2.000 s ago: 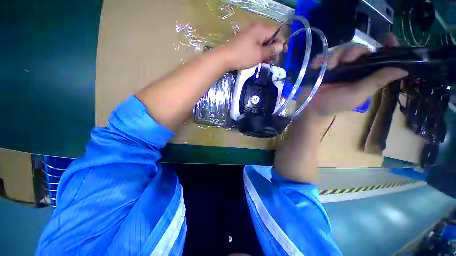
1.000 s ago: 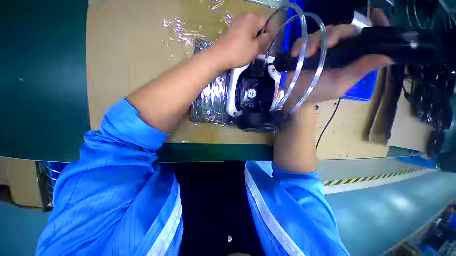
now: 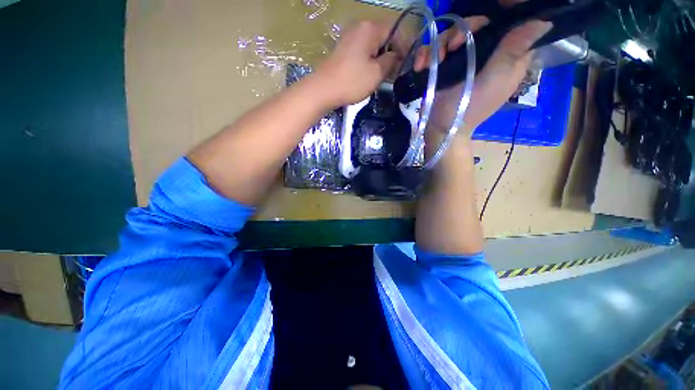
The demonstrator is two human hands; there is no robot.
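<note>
A black ear cup (image 3: pixel 375 142) lies on the white pad (image 3: pixel 348 142) of the fixture. The fixture base (image 3: pixel 316 152) beside it is wrapped in glossy clear film. Two clear silver loops (image 3: pixel 462 99) rise from the black part. My left hand (image 3: pixel 364 62) is at the far side of the cup, its fingers closed on a thin dark part near the loops. My right hand (image 3: pixel 484 80) holds the thick black electric screwdriver (image 3: pixel 499 47), seen partly through the loops. Its tip end is at the upper edge of the ear cup; contact with a screw cannot be seen.
A blue tray (image 3: pixel 545 126) holds the metal screw feeder (image 3: pixel 529 90), partly behind my right hand. A thin black cable (image 3: pixel 499 179) crosses the cardboard (image 3: pixel 206 91). Grouped black headsets (image 3: pixel 648 129) lie at the right. Crinkled clear film lies at the upper left of the fixture.
The screwdriver has come from the right to the ear cup's upper edge, and its rear end has swung up. More of the blue tray and feeder shows. My left hand still holds near the loops.
</note>
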